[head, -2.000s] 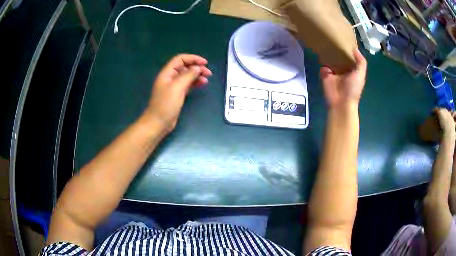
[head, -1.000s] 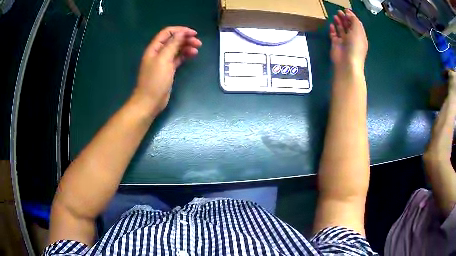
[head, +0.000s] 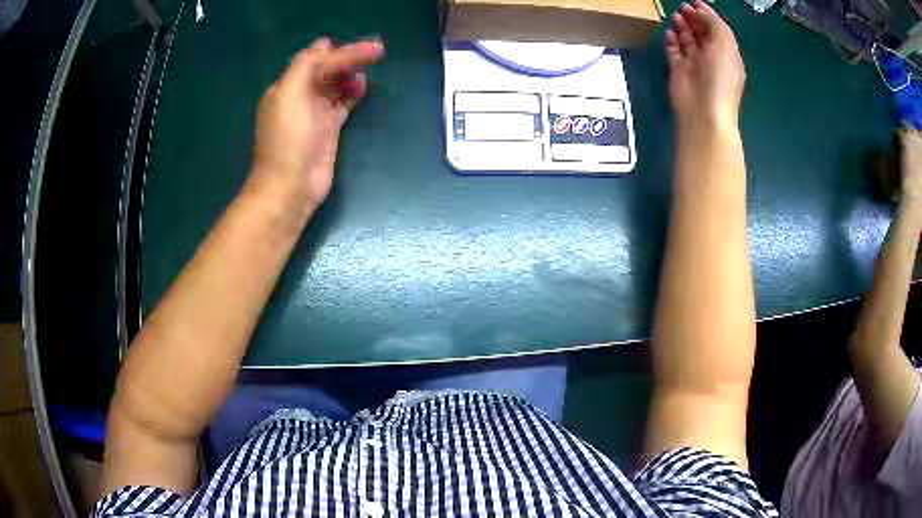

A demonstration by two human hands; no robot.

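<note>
A closed tan cardboard box (head: 551, 22) rests on the round plate of the white digital scale (head: 541, 158) at the top centre; the picture's top edge cuts it off. The scale's display and its dark panel with three round buttons face me. My left hand (head: 308, 116) is over the table left of the scale, empty, fingers apart and slightly blurred. My right hand (head: 705, 63) is just right of the box, empty, fingers extended; I cannot tell whether a fingertip touches the box.
The glossy dark green table (head: 425, 263) lies under the scale. A rack with curved metal rails (head: 28, 238) stands at the left. A small plug end (head: 199, 12) shows at the top left. At the right are another person's arm (head: 887, 263) and a blue item (head: 896, 86).
The box has gone from my right hand onto the scale plate, and that hand has let go. My left hand has since moved slightly left. The view has tilted, so the scale appears higher.
</note>
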